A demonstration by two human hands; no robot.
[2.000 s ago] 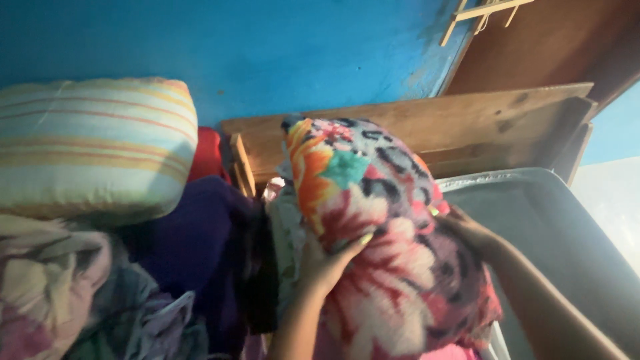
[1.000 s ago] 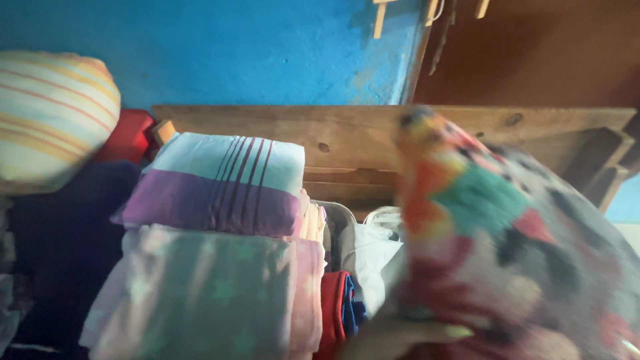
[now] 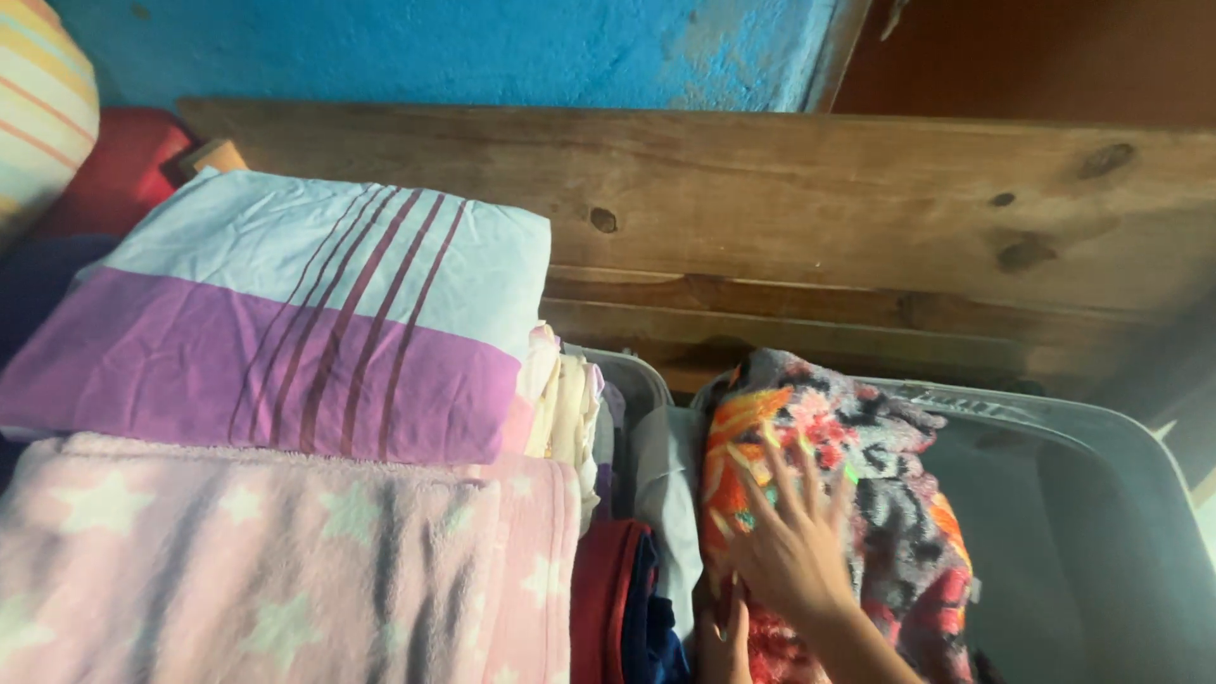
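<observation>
A folded plush blanket with a bright floral and dark spotted pattern (image 3: pixel 902 532) lies in the left part of a grey plastic bin (image 3: pixel 1054 494). My right hand (image 3: pixel 793 541) rests flat on top of it, fingers spread. Low in the frame, my left hand (image 3: pixel 727 632) touches the blanket's left edge, partly hidden behind the right hand and cut off by the frame. To the left, a folded white and purple striped sheet (image 3: pixel 313 313) lies above a pink fleece blanket with pale stars (image 3: pixel 285 560).
A second grey bin (image 3: pixel 632 375) holds folded cloths, with red fabric (image 3: pixel 603 589) and a pale cloth (image 3: pixel 670 494) near it. Wooden boards (image 3: pixel 760 199) run behind the bins, before a blue wall (image 3: pixel 427 47). A striped pillow (image 3: pixel 38 104) is at the far left.
The floral blanket, held up between both hands two seconds ago, has moved right and down into the grey bin. The view has moved closer to the folded bedding.
</observation>
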